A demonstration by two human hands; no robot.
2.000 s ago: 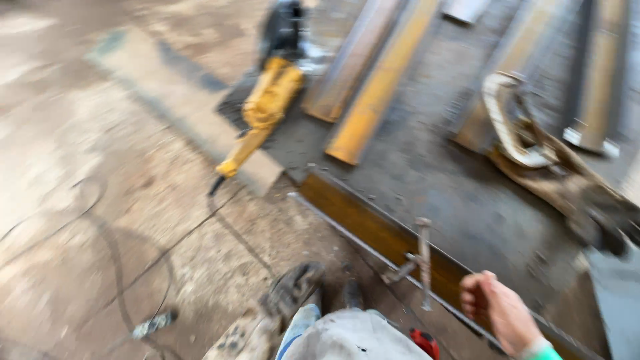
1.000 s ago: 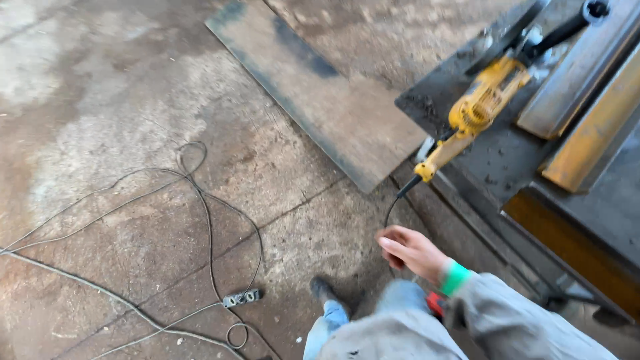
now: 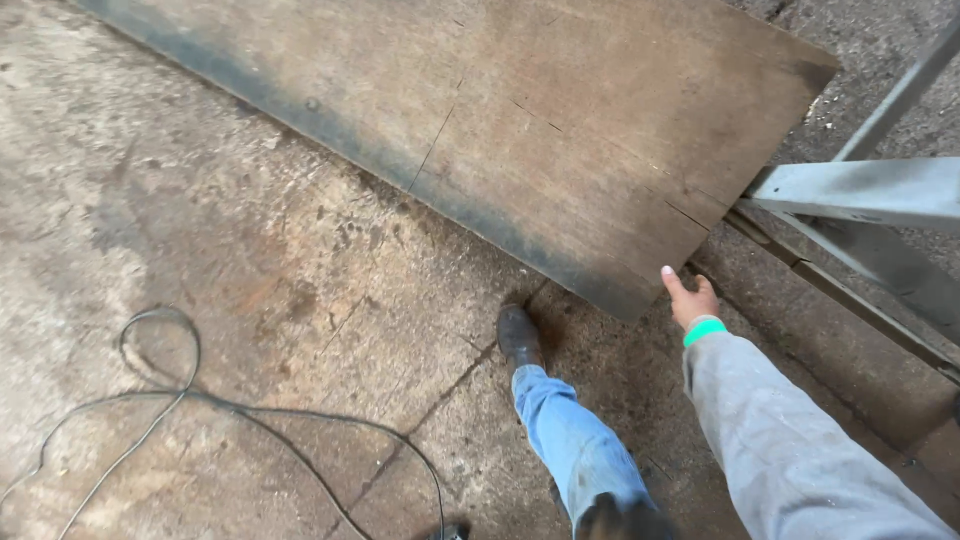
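Observation:
My bare right hand (image 3: 691,298), in a grey sleeve with a green cuff, reaches from the lower right to the near end of a large, flat wooden board (image 3: 480,112). The thumb is spread from the bent fingers and overlaps the board's edge; whether it touches cannot be told. Nothing is seen in the hand. The board lies on the floor, its long edge darkened blue-grey and its surface marked by thin cracks. A dark brown, blurred shape (image 3: 622,516) at the bottom edge, over my jeans, may be my gloved left hand; its fingers cannot be made out.
A thin cable (image 3: 285,412) loops over the stained concrete floor (image 3: 225,225) at the left. My boot (image 3: 517,334) stands close to the board's long edge. Grey metal supports (image 3: 862,187) rise beside the board's right end, with a long metal rail (image 3: 847,289) low down.
My right hand has moved to the board's end, from beside the steel profile at first and then near the yellow angle grinder's cord. The view has swung left and down, off the bench.

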